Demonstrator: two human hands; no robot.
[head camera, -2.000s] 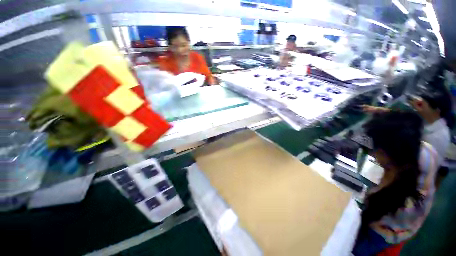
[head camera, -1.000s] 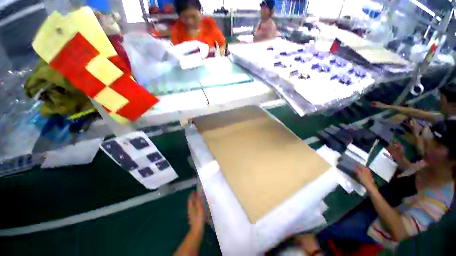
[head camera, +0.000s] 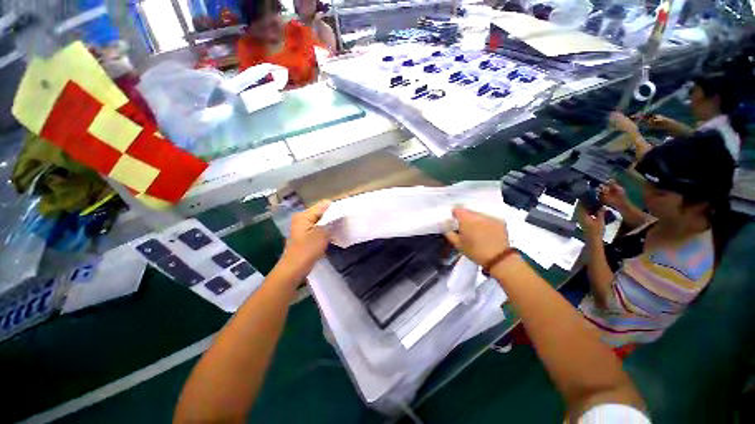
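My left hand (head camera: 308, 234) and my right hand (head camera: 480, 238) each grip the near edge of a white packing sheet (head camera: 389, 213), lifted and bent back. The tan cardboard sheet (head camera: 364, 175) shows behind the lifted sheet. Below and between my hands, several dark flat oblong units (head camera: 389, 277) lie side by side on the white stack (head camera: 356, 352). The stack's near edges are uneven and sag. The far part of the units is hidden by the lifted sheet.
A hanging sample card (head camera: 199, 261) and a red and yellow checkered card (head camera: 120, 141) are at left. Blue-patterned sheets (head camera: 455, 79) lie across the rail. At right, a person in a striped shirt (head camera: 654, 281) handles units beside dark blocks (head camera: 538, 182). A person in orange (head camera: 281, 51) is beyond.
Both my hands have come onto the stack and taken hold of the white sheet. The cardboard is raised and pushed back, and dark units beneath are uncovered.
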